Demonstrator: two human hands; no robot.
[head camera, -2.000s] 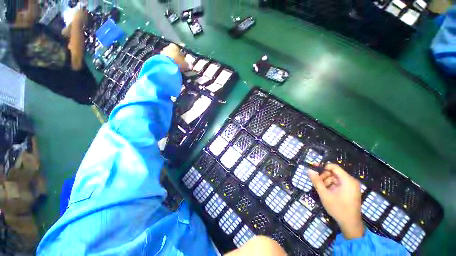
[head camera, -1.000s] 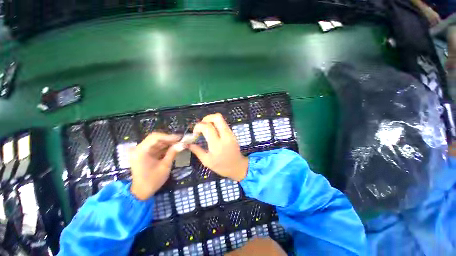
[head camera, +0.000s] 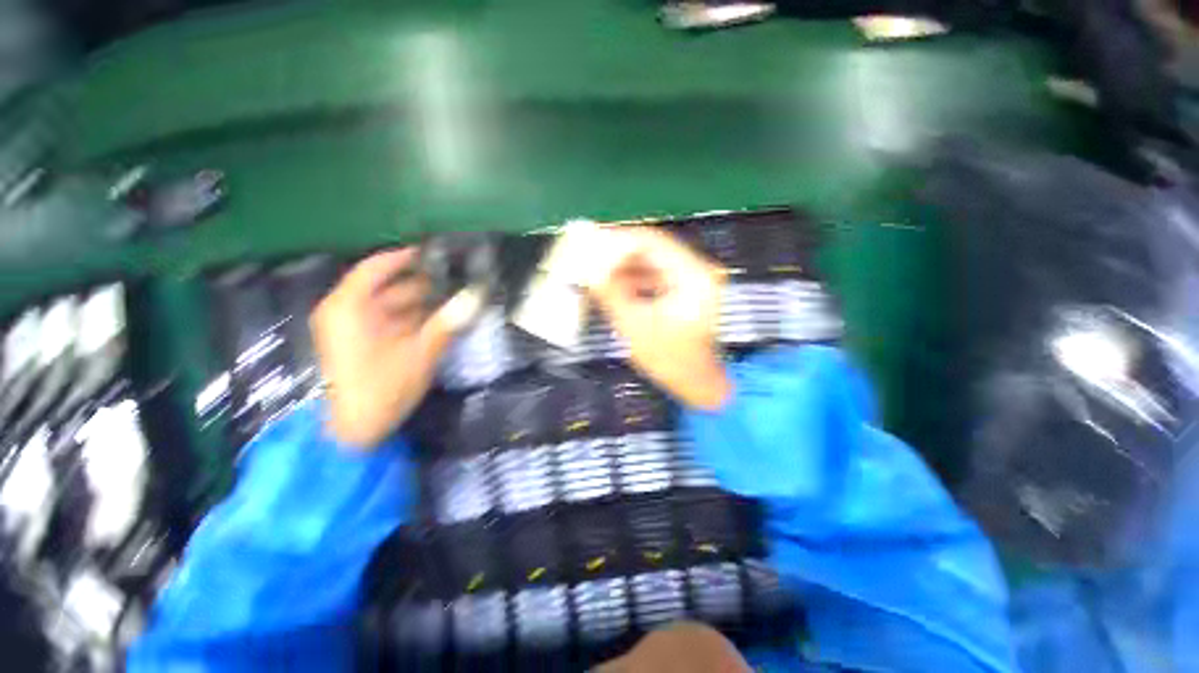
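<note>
The frame is blurred. My left hand (head camera: 381, 342) is over the black tray, its fingers around a small dark part (head camera: 458, 263), seemingly a phone housing. White shows at the thumb tip. My right hand (head camera: 664, 309) is just to the right, apart from the left, and pinches a thin pale rectangle (head camera: 552, 309), which looks like a screen module and hangs tilted to the lower left. The black blister tray (head camera: 605, 526) under both hands holds rows of housings with light keypads (head camera: 585, 469).
A tray with white and silver rectangles (head camera: 112, 473) is at the left. A shiny dark plastic bag (head camera: 1065, 394) lies at the right. A blurred small dark unit (head camera: 184, 197) lies on the green bench (head camera: 526, 164) beyond. Pale pieces (head camera: 717, 15) are at the far edge.
My hands were together over the tray and have moved apart. The pale rectangle now shows clearly at my right fingers. Earlier, my left arm reached to the left tray.
</note>
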